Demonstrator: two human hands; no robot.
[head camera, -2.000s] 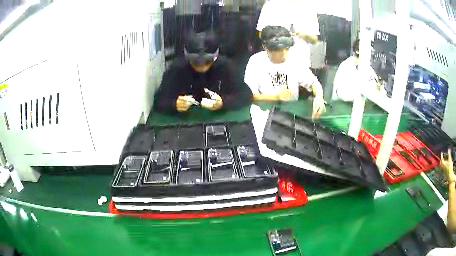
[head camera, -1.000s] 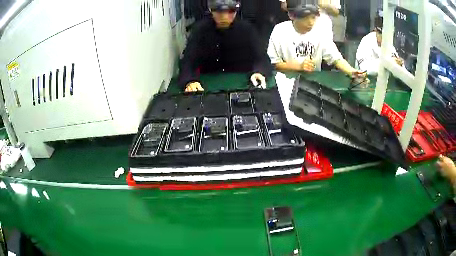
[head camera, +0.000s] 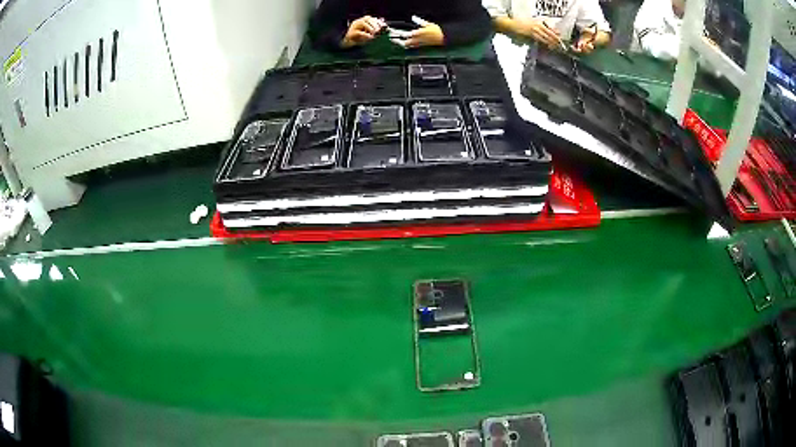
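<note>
Neither of my hands is in view. A phone back housing lies flat on the green belt in front of me, with camera rings at its far end, a small blue spot, an open lower window and a small white label. More housings show at the bottom edge, cut off by it. Beyond the belt a stack of black trays with white bands stands on a red tray. Five housings lie in its near row and one in the far row.
An empty black tray leans right of the stack. Red trays, two housings and another black tray are at the right. A white machine stands left. People sit opposite, their hands visible.
The view has tilted down. The housing on the belt now shows whole, further left and up in the picture, and other housings appear at the bottom edge. The hand at far right is gone.
</note>
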